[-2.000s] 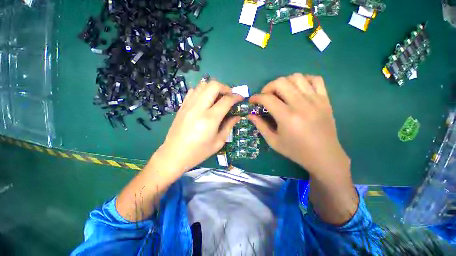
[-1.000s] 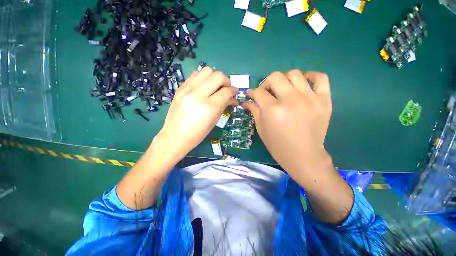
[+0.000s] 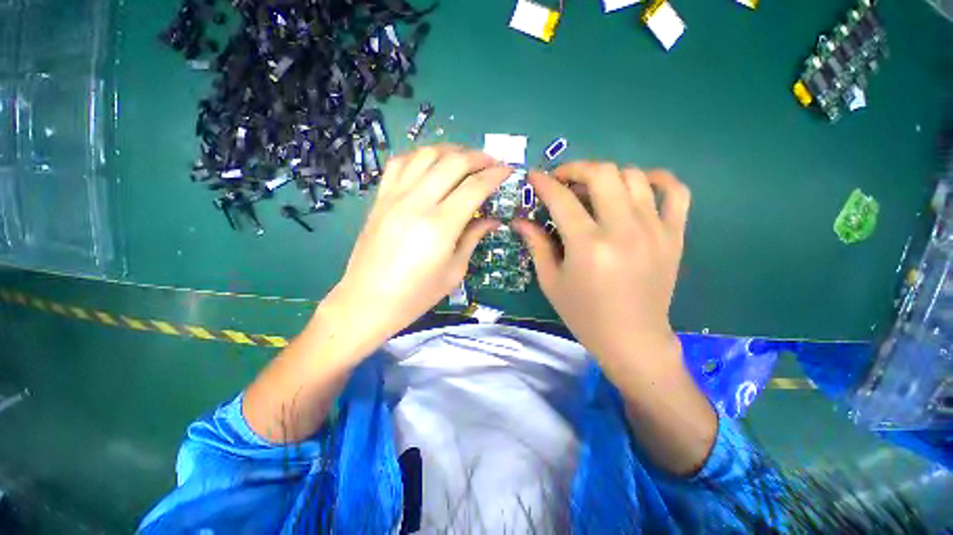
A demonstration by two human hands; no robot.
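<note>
A strip of green circuit boards [image 3: 504, 259] lies in front of me near the bench's front edge, between my hands. My left hand [image 3: 416, 235] holds its left side near the top with thumb and fingertips. My right hand [image 3: 617, 251] has its fingertips on the right side of the same strip. A white pouch battery [image 3: 506, 148] sticks out beyond the strip's far end. Small dark ovals with white outlines show by my right fingertips, one at the far side [image 3: 556, 148]. A single black flex part [image 3: 421, 120] lies beyond my left hand. The exact fingertip contact is partly hidden.
A large pile of black flex parts [image 3: 303, 105] lies at left. Clear trays stand at far left [image 3: 57, 178] and right [image 3: 909, 324]. A board cluster [image 3: 844, 63] and bright green piece [image 3: 857, 215] lie at right. Pouch batteries [image 3: 534, 19] show at the far edge. A blue bag [image 3: 731, 366] is below the bench.
The view has shifted, so the bench items sit higher in the picture. White-outlined ovals now show by my right fingertips. Both hands stay at the board strip.
</note>
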